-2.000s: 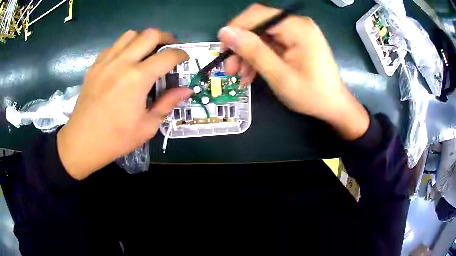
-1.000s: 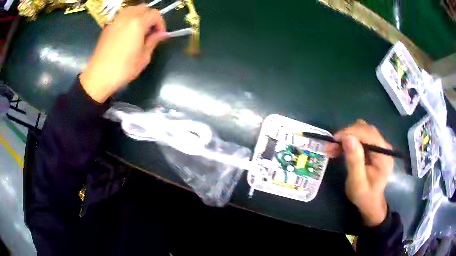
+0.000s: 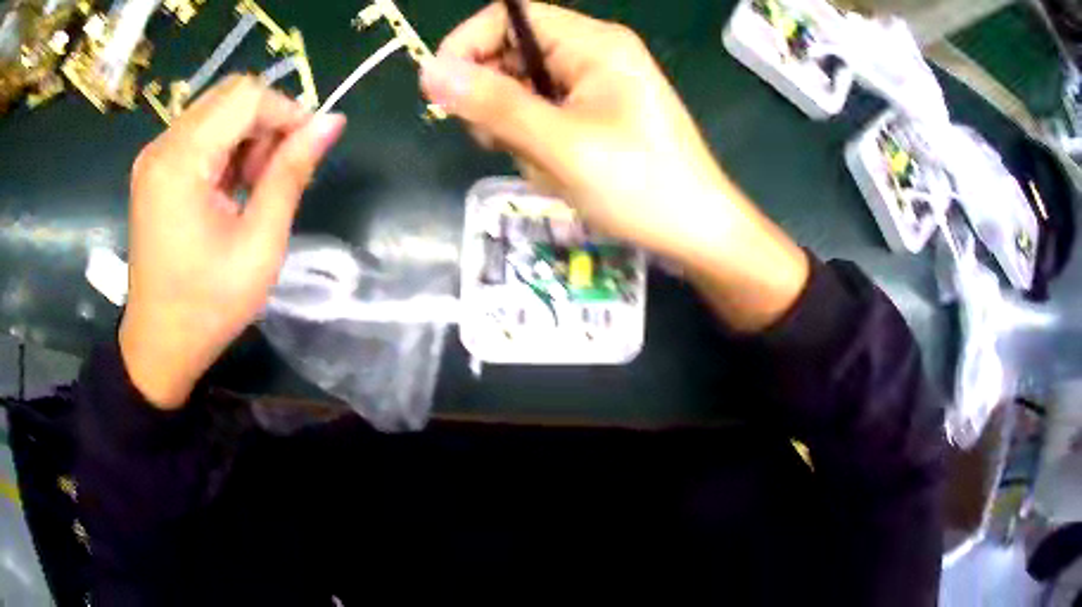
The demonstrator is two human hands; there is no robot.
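My left hand (image 3: pixel 220 225) pinches the white wire end of a contact strip assembly, brass strips joined by white wires. My right hand (image 3: pixel 593 131) holds the brass contact strip (image 3: pixel 407 36) between thumb and finger, with the black pen-like tool (image 3: pixel 530 50) also in that hand. A white wire (image 3: pixel 362 74) spans between the hands. The open white socket housing (image 3: pixel 555 353) lies on the bench below my right hand, which is over its upper right part. Its green circuit board (image 3: pixel 616 280) with a yellow block shows inside.
A pile of brass strips (image 3: pixel 89 59) lies at the upper left. A clear plastic bag (image 3: pixel 386 362) with white cord lies left of the housing. Two more housings (image 3: pixel 793 69) (image 3: pixel 872 196) with bagged cords sit at the right. The bench's front edge runs below.
My left hand has brought a strip assembly back from the pile. My right hand has moved from the housing's right side to above it and has taken hold of the brass strip.
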